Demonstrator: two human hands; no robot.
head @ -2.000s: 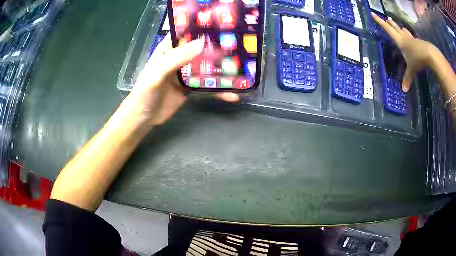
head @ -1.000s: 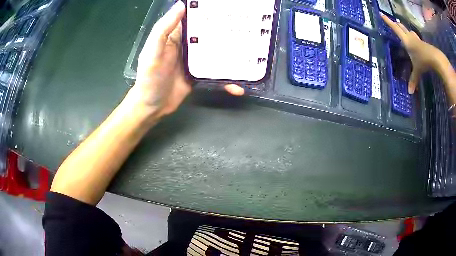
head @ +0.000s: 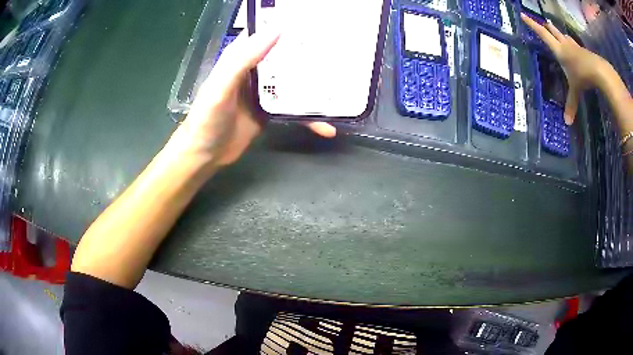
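My left hand [head: 225, 114] holds a large smartphone [head: 319, 59] upright, thumb over the left part of its bright white screen. The phone's top is cut off by the upper picture edge. Blue keypad phones lie face up in a clear blister tray [head: 416, 142]; two near ones, one left [head: 425, 87] and one beside it [head: 494, 104], have lit screens. My right hand [head: 581, 66] is over the right side of the tray, fingers spread above or on a dark-screened keypad phone [head: 554, 132]. Whether its fingertips touch is unclear.
A clear tray stack [head: 614, 215] stands at the right edge. More trays with phones [head: 24, 76] are at the far left. A green bench mat [head: 361, 229] lies in front. Below are a red stool [head: 41, 253] and a tray with dark parts [head: 503, 333] on the grey floor.
The smartphone's screen went from coloured app icons to a white list, then to a mostly white page. My left thumb is over the screen again. My right hand has barely moved.
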